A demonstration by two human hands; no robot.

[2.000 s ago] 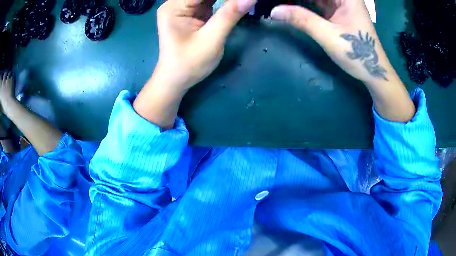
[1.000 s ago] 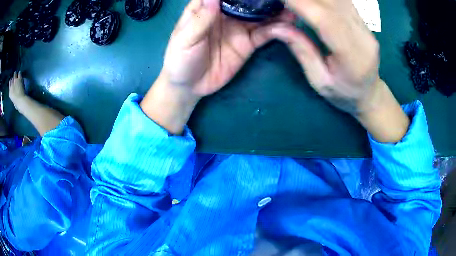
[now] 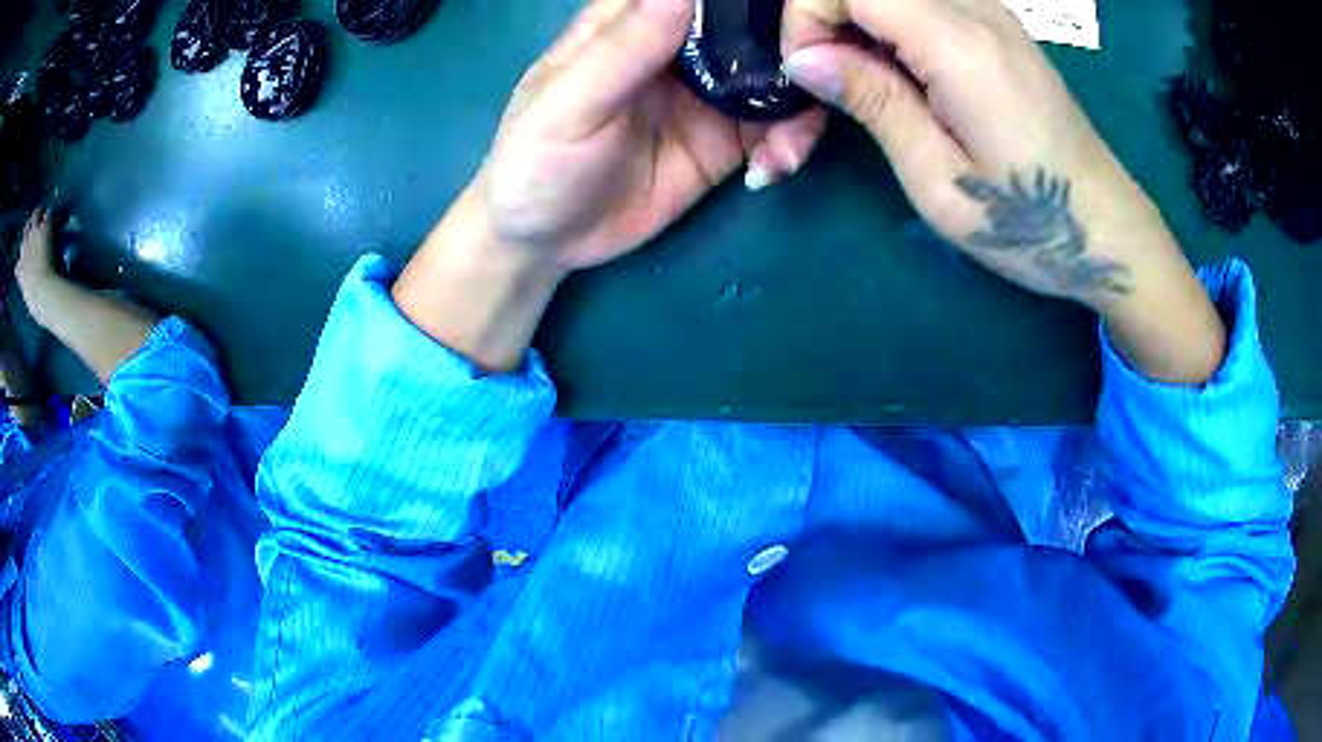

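A round glossy black case [image 3: 742, 61] is at the top centre, held just above the dark green bench and partly cut off by the frame's top edge. My left hand [image 3: 602, 145] holds it from the left, palm up, with fingertips showing under its lower edge. My right hand [image 3: 928, 109] is at its right side, thumb and bent fingers pressed on the case. Whether the right fingers also pinch a small piece cannot be seen.
Several glossy black discs [image 3: 284, 68] lie at the upper left. A dark, shiny pile [image 3: 1225, 152] is at the right edge. A white paper sheet [image 3: 1063, 21] lies at the top right. Another person's forearm and hand [image 3: 65, 297] rest at the left edge.
The case has come lower into view than two seconds ago. My right hand was blurred over it a second ago and now grips its right side. The other person's hand has shifted slightly.
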